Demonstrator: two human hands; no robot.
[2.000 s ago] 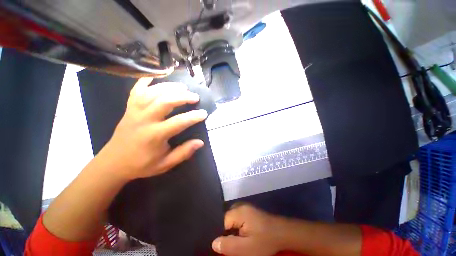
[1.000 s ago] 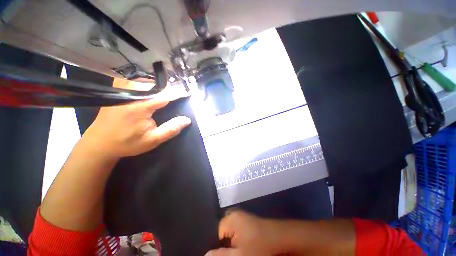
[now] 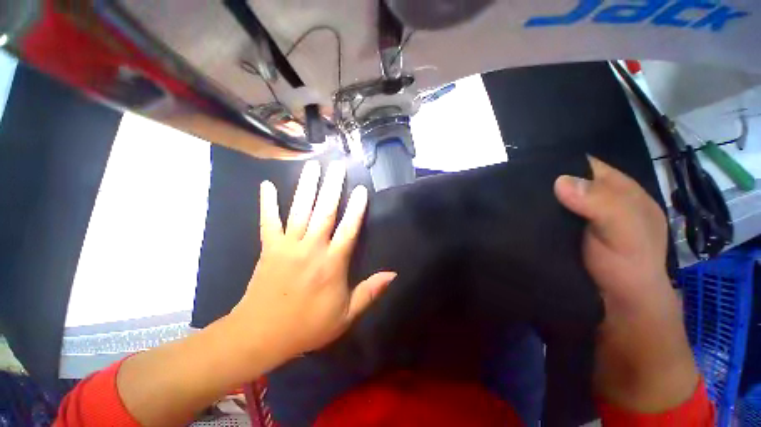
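A dark cloth panel (image 3: pixel 467 242) lies across the machine bed, its left part below the needle and its right part reaching right. My left hand (image 3: pixel 304 258) lies flat on it with fingers spread, fingertips just below the presser foot (image 3: pixel 346 142). My right hand (image 3: pixel 622 221) grips the panel's right end, thumb on top. The grey-blue ribbed edge guide (image 3: pixel 390 158) stands just right of the needle, touching or close to the panel's upper edge. Bright light washes out the needle area.
The white machine head (image 3: pixel 501 25) spans the top. Other dark cloth lies at far left (image 3: pixel 50 192) and under the panel's right end (image 3: pixel 567 100). Black-handled shears (image 3: pixel 701 204) and a green-handled tool (image 3: pixel 728 165) lie at right. A blue basket (image 3: pixel 718 325) stands lower right.
My right hand has moved from the bottom centre up to the right, swinging the panel's free end with it. My left hand has shifted right and its fingers are now spread flat.
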